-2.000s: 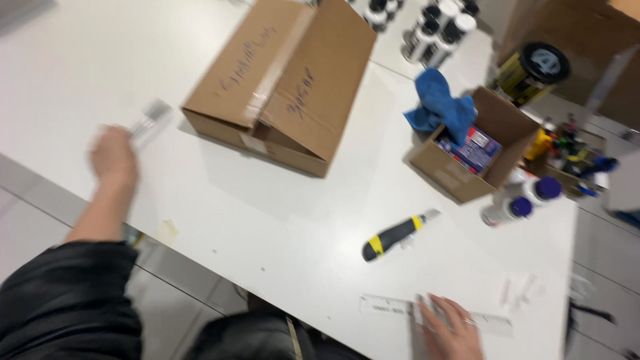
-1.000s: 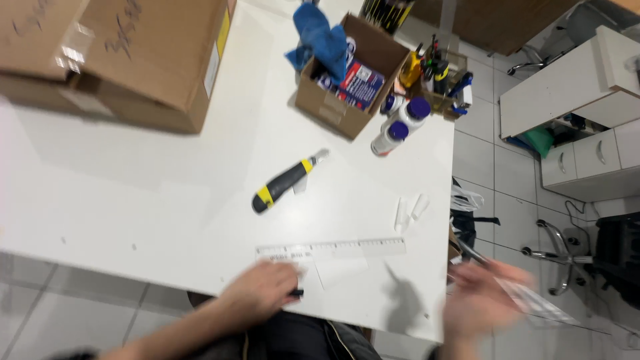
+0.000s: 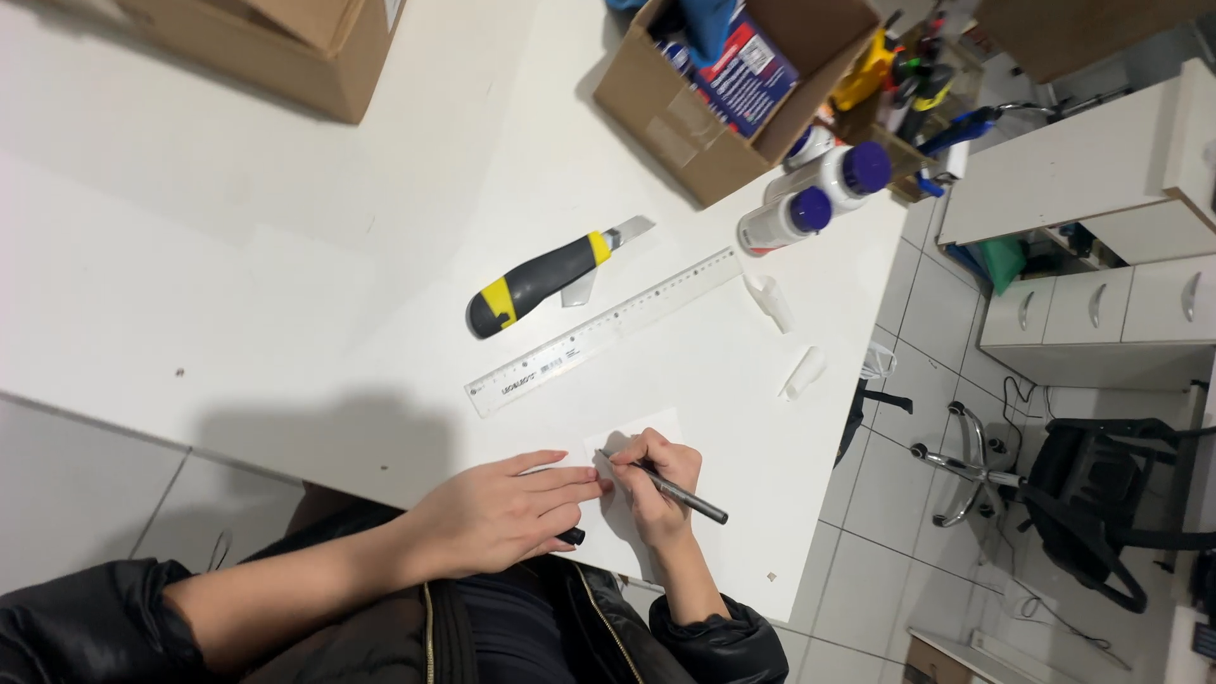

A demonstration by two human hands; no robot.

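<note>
My right hand (image 3: 662, 483) grips a dark pen (image 3: 689, 501), its tip down on a small white sheet of paper (image 3: 660, 424) near the table's front edge. My left hand (image 3: 508, 513) lies on the table at the paper's left side, with a black pen cap (image 3: 571, 537) held under its fingers. Beyond the hands a clear plastic ruler (image 3: 608, 328) lies at a slant. A black and yellow utility knife (image 3: 546, 280) rests behind the ruler, its blade out. Two scraps of crumpled white paper or tape (image 3: 806, 371) lie to the right.
A cardboard box (image 3: 318, 57) stands at the back left. An open cardboard box (image 3: 693, 133) with a blue cloth and packets sits at the back right, beside several white bottles with purple caps (image 3: 785, 222). Right of the table (image 3: 237, 237) stand an office chair (image 3: 1073, 494) and white drawers (image 3: 1092, 299).
My right hand has come from beyond the table's right edge to the paper, with the pen in it. The ruler now lies closer to the knife. The view has shifted.
</note>
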